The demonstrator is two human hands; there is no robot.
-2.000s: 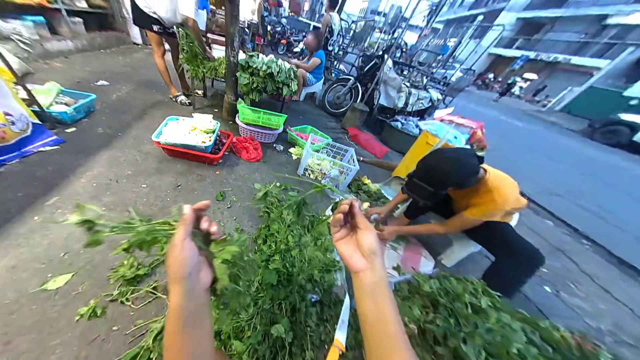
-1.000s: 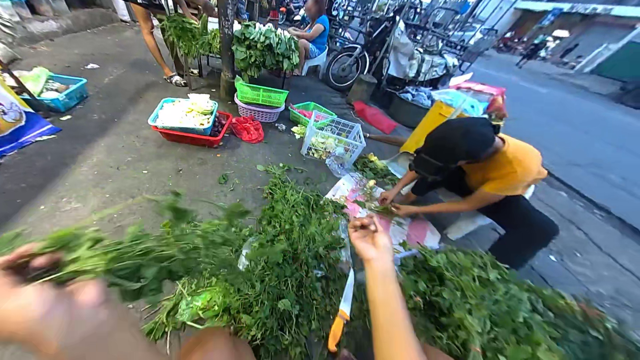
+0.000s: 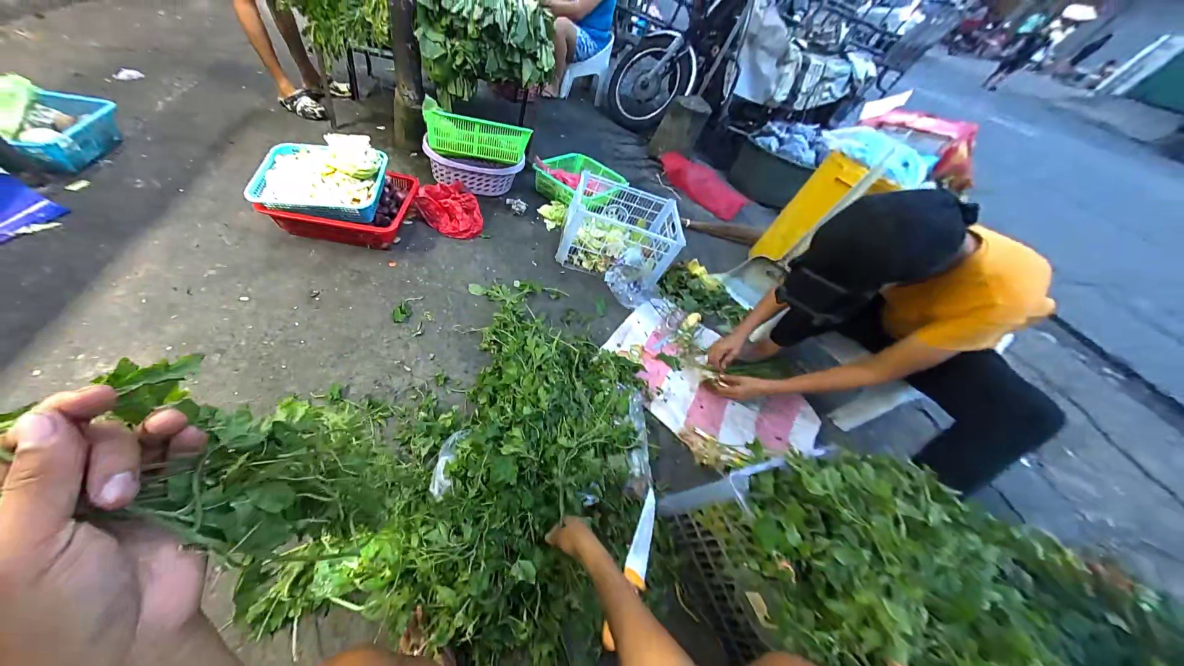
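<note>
At the left edge, my left hand (image 3: pixel 102 499) is closed around stems of leafy greens (image 3: pixel 148 384). My right hand (image 3: pixel 575 536) reaches down into a large heap of leafy green stems (image 3: pixel 546 416) on the ground; its fingertips are partly hidden, and a stem seems to rise from them. Beside my right forearm lies a knife (image 3: pixel 640 541) with a pale blade and an orange handle. A clear plastic scrap (image 3: pixel 446 464) rests in the heap. To the right, more greens (image 3: pixel 888 555) lie over a dark plastic crate (image 3: pixel 708 583).
A person in a black cap (image 3: pixel 879 240) sits at the right, both hands on stems over a pink-and-white sheet (image 3: pixel 708 407). Beyond stand a white crate (image 3: pixel 622 222), a red basket (image 3: pixel 324 227) under a blue one, a green basket (image 3: pixel 476 137) and a yellow container (image 3: pixel 819 199).
My left hand has gone from above the greens to the left edge and now holds stems. My right hand has moved down into the heap. The view has tilted downward.
</note>
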